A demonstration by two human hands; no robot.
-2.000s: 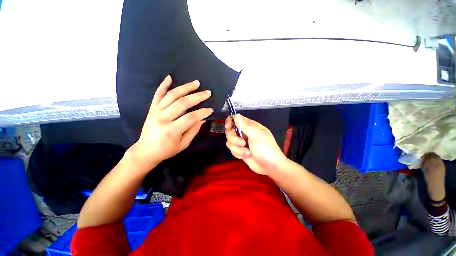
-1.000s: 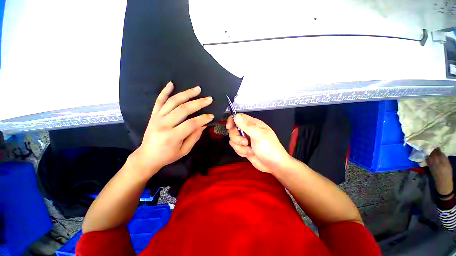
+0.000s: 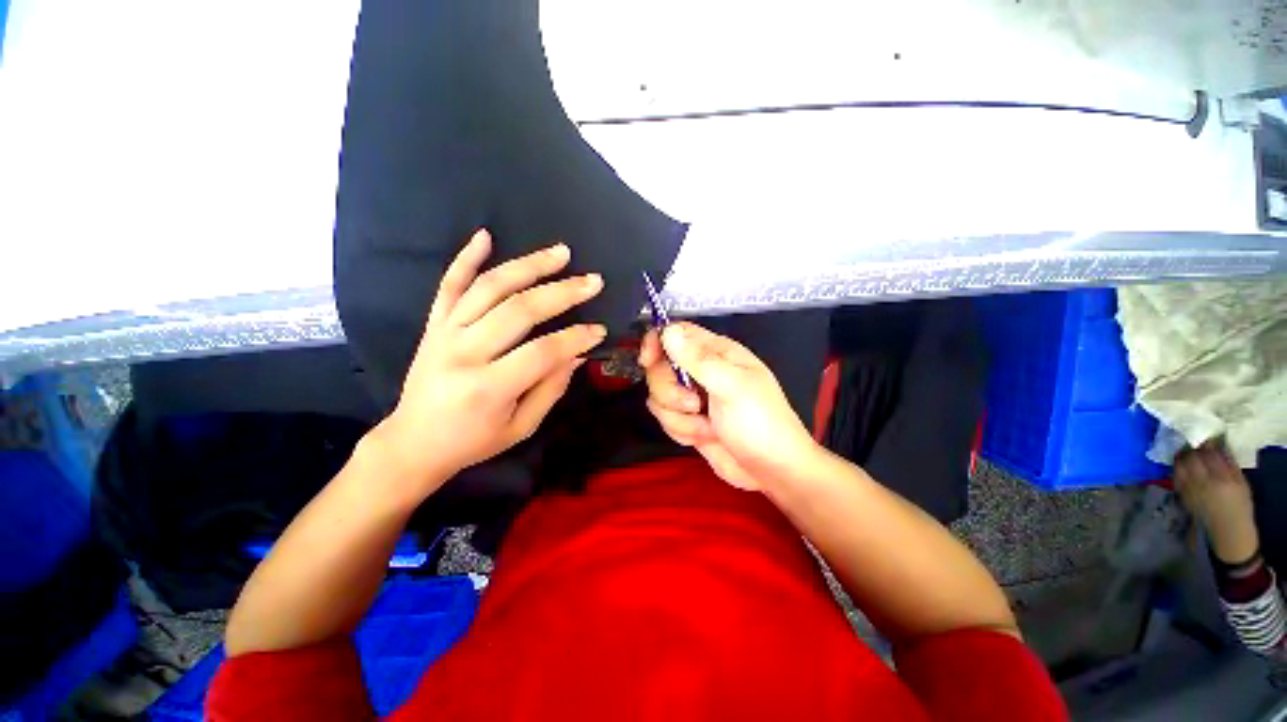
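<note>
A black cut panel [image 3: 466,169] with a curved right edge lies on the white table and hangs over its front edge towards my lap. My left hand [image 3: 494,353] lies flat on the panel near the table's front edge, fingers spread, gripping nothing. My right hand [image 3: 706,395] holds a thin, dark and silver tool, perhaps thread snips or tweezers [image 3: 658,303]. The tool's tip points up at the panel's lower right edge. I cannot tell whether the tip touches the fabric.
The white table [image 3: 875,176] has a ruler [image 3: 903,274] along its front edge. A blue bin [image 3: 1066,395] and cream cloth [image 3: 1200,360] are at the right, with another person's hand [image 3: 1217,494] by the cloth. Black fabric bundles [image 3: 212,494] and blue bins [image 3: 409,642] are below.
The tool's tip has shifted slightly left against the fabric edge since the oldest frame. My left hand stays nearly in place. The other person's hand has moved slightly at the cream cloth.
</note>
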